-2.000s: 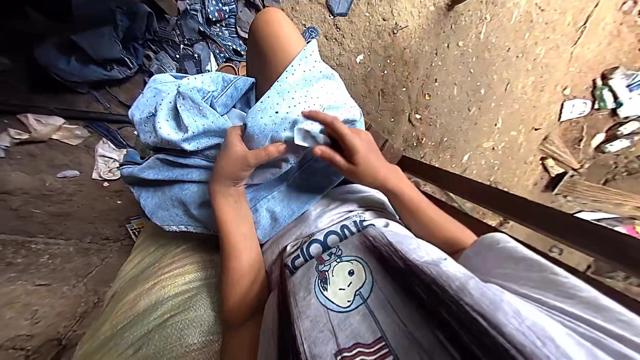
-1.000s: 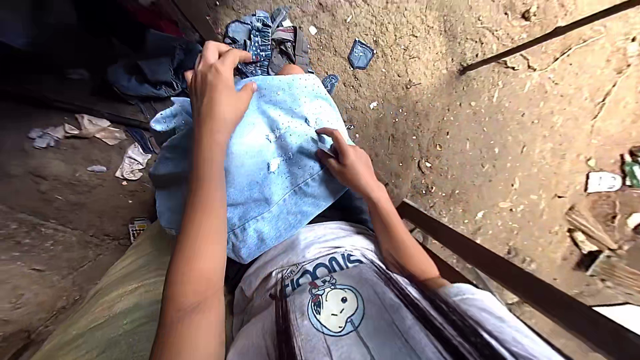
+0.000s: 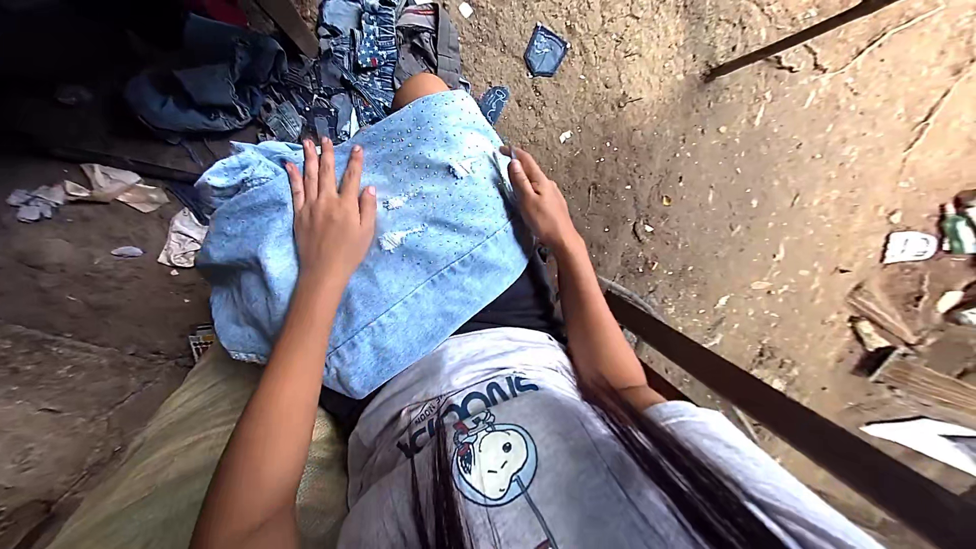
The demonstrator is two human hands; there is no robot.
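A light-blue denim garment [image 3: 435,198] lies spread across my lap, dotted with small studs and marked by several frayed white patches. My left hand [image 3: 332,213] rests flat on the denim with its fingers apart, left of the frayed patches. At the right edge of the cloth is my right hand [image 3: 537,194], thumb and fingers close together on that edge. Its fingertips are partly hidden, and a small pale or shiny thing shows beside them, too unclear to name.
Dark jeans [image 3: 206,84] and a heap of denim pieces [image 3: 358,61] lie beyond my knee. A denim pocket [image 3: 546,50] is on the dirt floor. A dark bar [image 3: 762,389] runs along my right side. Pale cloth scraps [image 3: 122,187] lie at left, wood pieces [image 3: 926,385] at right.
The denim, bunched two seconds ago, now lies spread over my lap. My left hand has come down from the garment's far edge onto its surface. My right hand has moved to the right edge.
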